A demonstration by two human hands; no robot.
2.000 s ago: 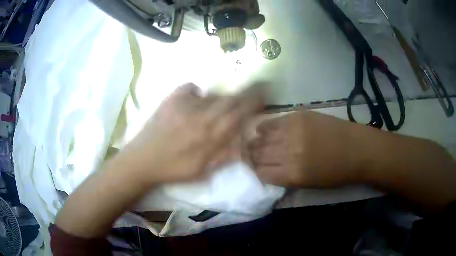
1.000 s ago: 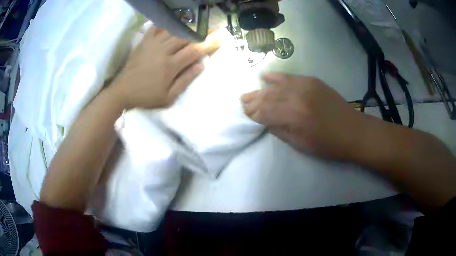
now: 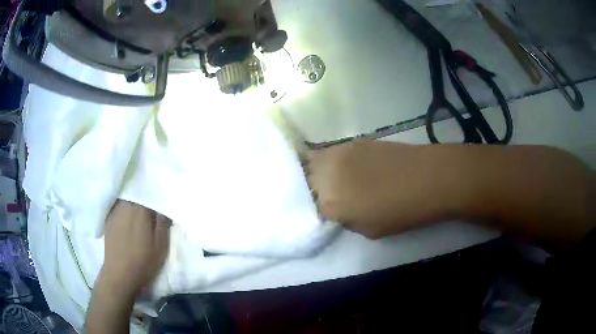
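Note:
The white garment lies over the left and middle of the machine table, its upper part washed out by the lamp. My left hand is at the lower left, blurred, with its fingers partly under a fold of the cloth; its grip cannot be made out. My right hand has its fingers curled on the garment's right edge and pinches it. The sewing machine head is at the top left, with a ribbed knob beside the lamp-lit needle area. A small black strip shows at the garment's lower edge.
Black fabric shears lie right of the machine, beyond my right forearm. A thin brown stick and a slim silver tool lie at the far right. A round metal disc is on the bed. A small fan is at the lower left.
My left hand has moved from near the needle down to the lower left. My right hand is now at the cloth's right edge. The cloth lies more spread out, and the view has shifted.

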